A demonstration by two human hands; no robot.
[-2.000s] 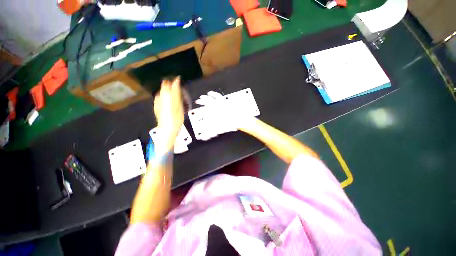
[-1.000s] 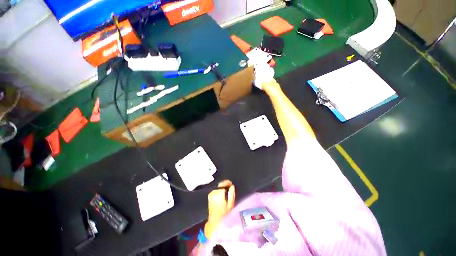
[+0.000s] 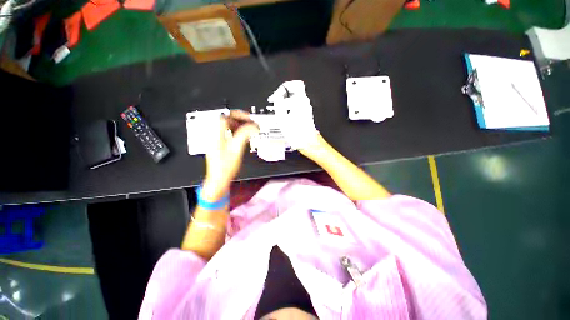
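A white electronic unit (image 3: pixel 267 134) is held over the black bench in front of me, its edge with ports facing up. My right hand (image 3: pixel 299 119), in a white glove, grips its right side; glove and unit blend together. My left hand (image 3: pixel 228 147), bare with a blue wrist strap, is at the unit's left edge with bent, blurred fingers; whether it holds anything is unclear. Another white unit (image 3: pixel 201 130) lies just left, partly behind my left hand. A further white unit (image 3: pixel 369 98) lies to the right with dark leads at its rear edge.
The remote control (image 3: pixel 145 134) and a black device (image 3: pixel 98 142) lie at the left. A clipboard with paper (image 3: pixel 509 94) lies at the far right. The wooden rear bench (image 3: pixel 209 34) stands behind. A thin cable hangs down near the middle.
My gloved right hand has come back from the rear bench to the middle. My left hand has moved up from the bench's front edge to the held unit. The view has tilted down.
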